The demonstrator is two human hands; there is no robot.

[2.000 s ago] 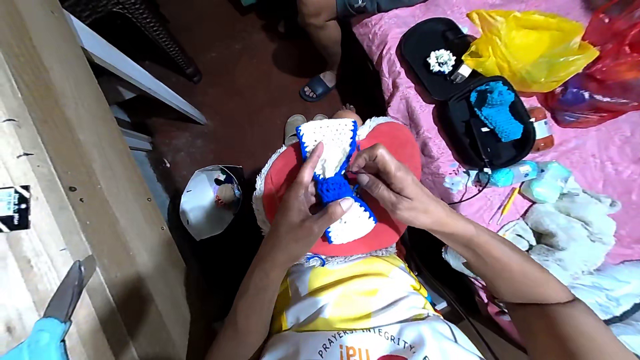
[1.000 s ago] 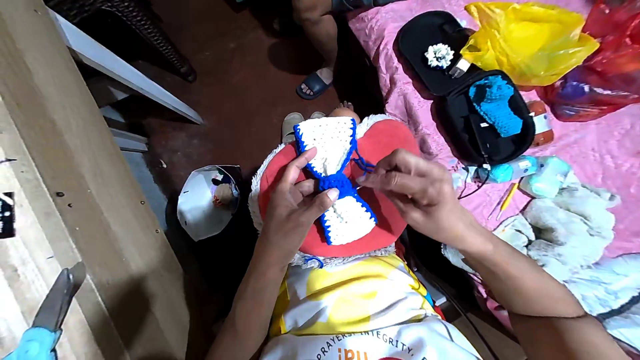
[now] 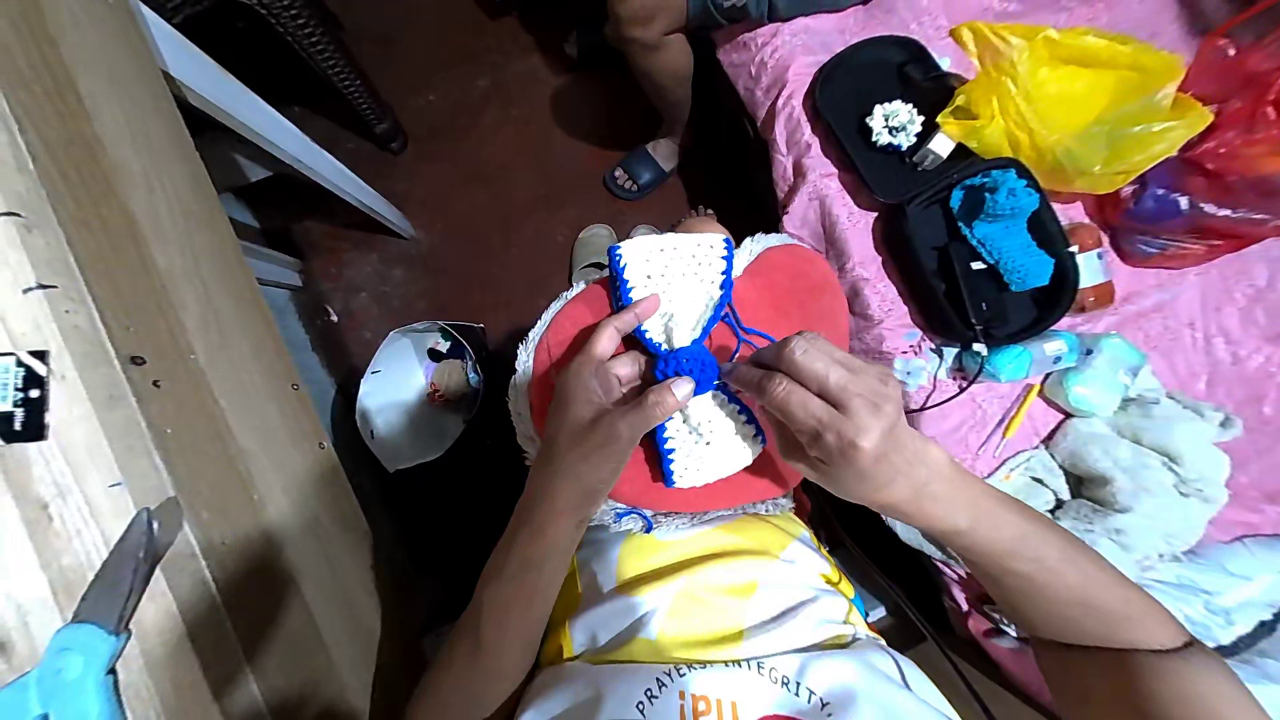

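A white crocheted bow (image 3: 675, 285) with blue edging and a blue wrapped centre (image 3: 688, 370) lies over a red heart-shaped cushion (image 3: 800, 295) with a pale fringe, on my lap. My left hand (image 3: 610, 395) grips the bow from the left, thumb on the blue centre and a finger on the white upper part. At the right side of the centre, my right hand (image 3: 825, 415) pinches something small, with thumb and forefinger together; what they hold is mostly hidden, so a needle cannot be told. Blue yarn (image 3: 738, 328) trails in loops just above those fingertips.
Scissors with light-blue handles (image 3: 75, 660) lie on a wooden table at left. A white container (image 3: 400, 400) stands beside my lap. The pink-covered surface (image 3: 820, 200) at right bears an open black case (image 3: 900, 260), a yellow plastic bag (image 3: 1070, 110) and yarn. Another person's foot (image 3: 640, 172) is ahead.
My right hand has come back in against the blue centre, after being a little farther off one second ago. My left hand keeps its grip on the bow.
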